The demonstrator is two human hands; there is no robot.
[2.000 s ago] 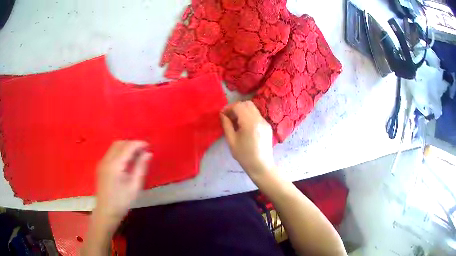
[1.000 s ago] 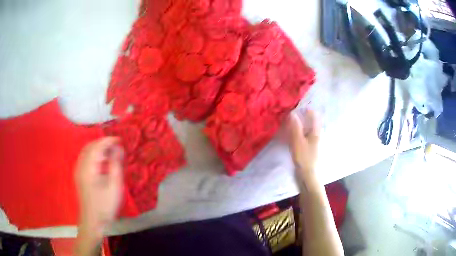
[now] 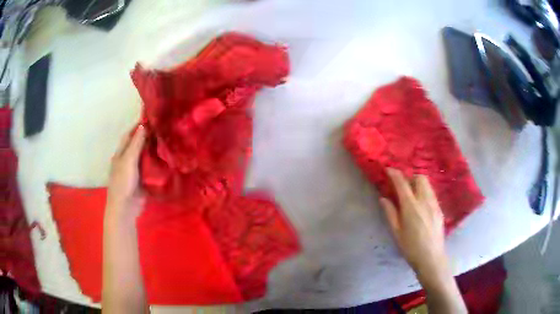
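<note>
A heap of dark red floral lace (image 3: 209, 116) lies left of centre, its upper part bunched and folded. My left hand (image 3: 128, 162) is at its left edge with the fingertips against the lace; whether it grips is hidden. A flat bright red lining panel (image 3: 178, 257) lies below, partly under my left forearm, with a lace layer (image 3: 252, 230) showing at its right side. A separate folded lace piece (image 3: 408, 144) lies to the right. My right hand (image 3: 414, 211) rests on its lower left edge, fingers somewhat spread.
The iron (image 3: 513, 80) and a flat dark rest (image 3: 466, 67) are at the upper right, with a looped cord (image 3: 540, 178) below. A dark flat strip (image 3: 37, 95) lies at the left. A dark object (image 3: 101, 12) is at the top left. Red fabric (image 3: 15, 202) is at the left edge.
The folded lace piece has moved right, apart from the other lace. The larger lace is now bunched over the panel's upper part. My left hand has moved up to it; my right hand is on the folded piece.
</note>
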